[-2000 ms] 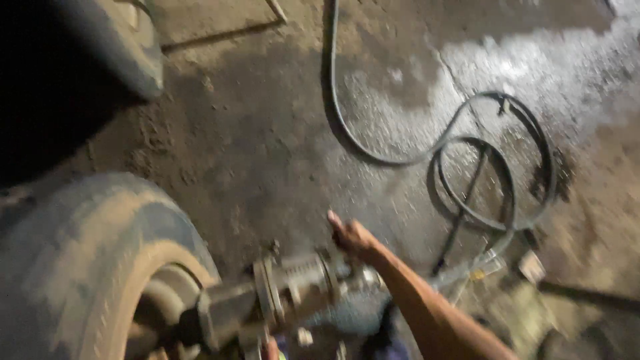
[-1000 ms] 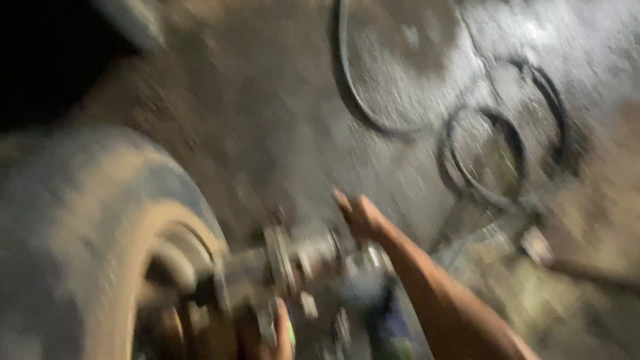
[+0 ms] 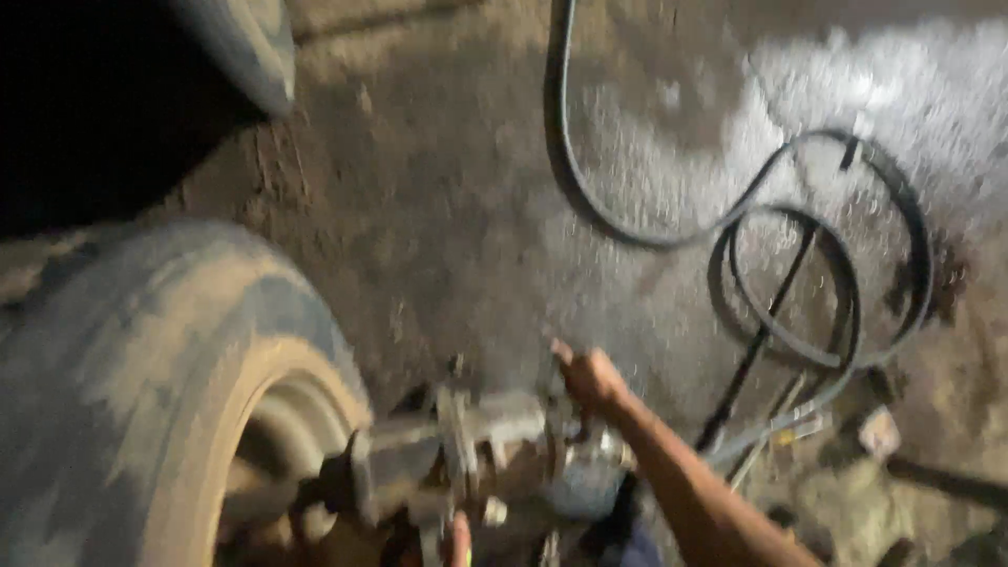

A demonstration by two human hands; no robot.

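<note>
My right hand (image 3: pixel 592 379) reaches in from the lower right, its fingers curled at the far end of a cylindrical metal assembly (image 3: pixel 504 425). Blur hides whether it grips a part there. Of my left hand (image 3: pixel 459 542) only a finger or thumb shows, at the bottom edge beside the same assembly; its hold is hidden. The assembly lies in line with the hub of a large dusty wheel with a rubber tyre (image 3: pixel 181 315) on the left. A rounded bluish part (image 3: pixel 584 484) is below my right wrist.
A dark hose (image 3: pixel 579 193) curves over the stained, partly wet floor and loops at the right. A thin dark bar (image 3: pixel 740 382) crosses under the loops. Another dark bar (image 3: pixel 957 482) lies at the lower right. Part of another tyre (image 3: pixel 256 51) stands at the upper left.
My left hand shows less at the bottom edge than one second ago. My right hand stays at the same end of the metal assembly. The view has shifted somewhat.
</note>
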